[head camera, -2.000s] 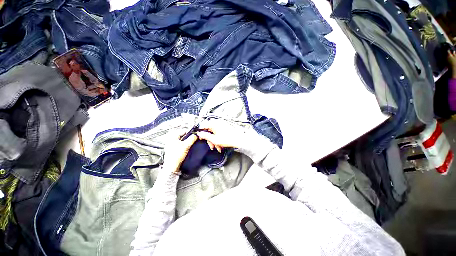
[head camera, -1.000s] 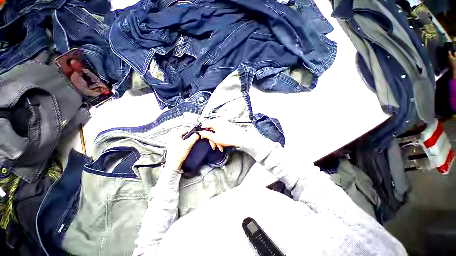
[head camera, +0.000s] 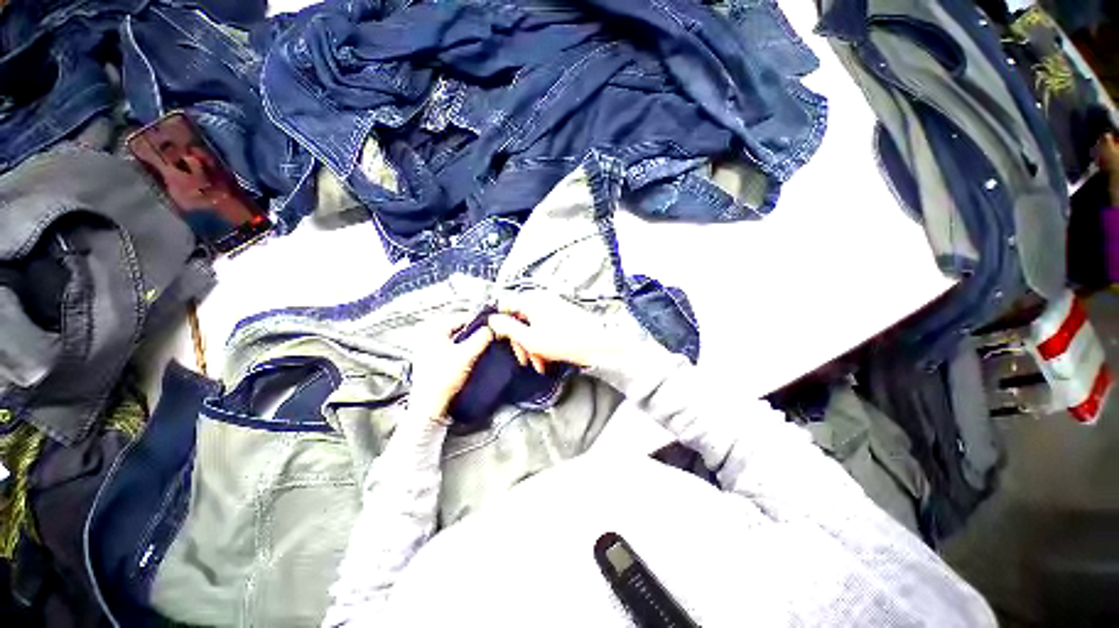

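Note:
A denim garment [head camera: 307, 503] lies in front of me with its pale grey-green inside showing and blue edges. A dark navy patch [head camera: 497, 386] lies under my hands. My left hand [head camera: 457, 366] and my right hand [head camera: 528, 337] meet at the fingertips and pinch a small dark fold or edge of the garment between them. Whether a small tool is in the fingers cannot be told. The fingertips are small and overexposed.
A blue denim pile [head camera: 552, 98] lies across the far side of the white table [head camera: 785, 282]. Grey garments [head camera: 74, 270] and a phone [head camera: 199, 182] lie at left. More garments [head camera: 969, 147] hang over the right edge. A red-and-white object [head camera: 1070, 359] and part of a person [head camera: 1111, 233] are at right.
My hands stay in nearly the same place, with the fingertips shifted slightly at the dark fold. The garment has hardly moved.

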